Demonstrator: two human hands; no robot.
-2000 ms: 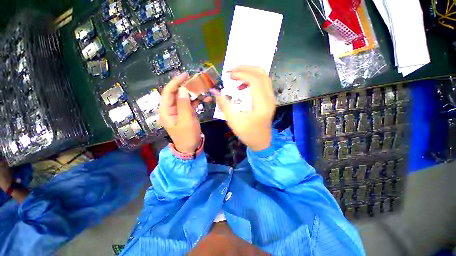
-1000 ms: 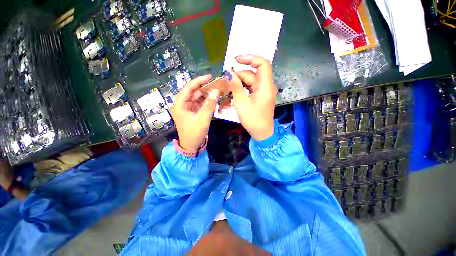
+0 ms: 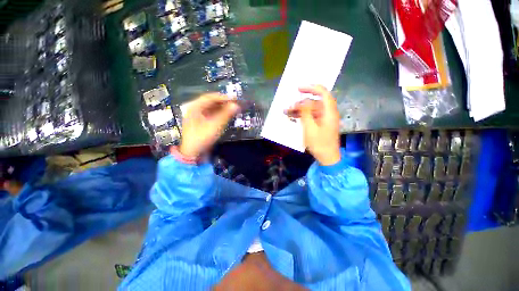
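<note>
The white backing strip [image 3: 313, 59] lies slanted on the bench, its visible part blank. My left hand [image 3: 205, 124] is blurred, over the front of the clear blister tray; its thumb and fingertips are close together, and what they hold, if anything, cannot be made out. My right hand [image 3: 320, 124] is above the strip's lower right part with bent fingers; a small dark spot shows at its fingertips, too blurred to name. The blister tray holds silver and blue circuit modules [image 3: 219, 67], and some are hidden behind my left hand.
Stacked blister trays [image 3: 48, 85] stand at the far left. Tweezers [image 3: 384, 31], red strips [image 3: 421, 34] in a clear bag and fanned white liners [image 3: 481, 62] lie right. A lower tray of modules [image 3: 424, 193] is below the bench edge. Another person's blue sleeve [image 3: 85, 199] shows lower left.
My hands, together on a module with a copper-coloured piece before, have moved apart, left hand leftwards and right hand rightwards. That module no longer shows clearly. The view has shifted, moving the bench items rightwards.
</note>
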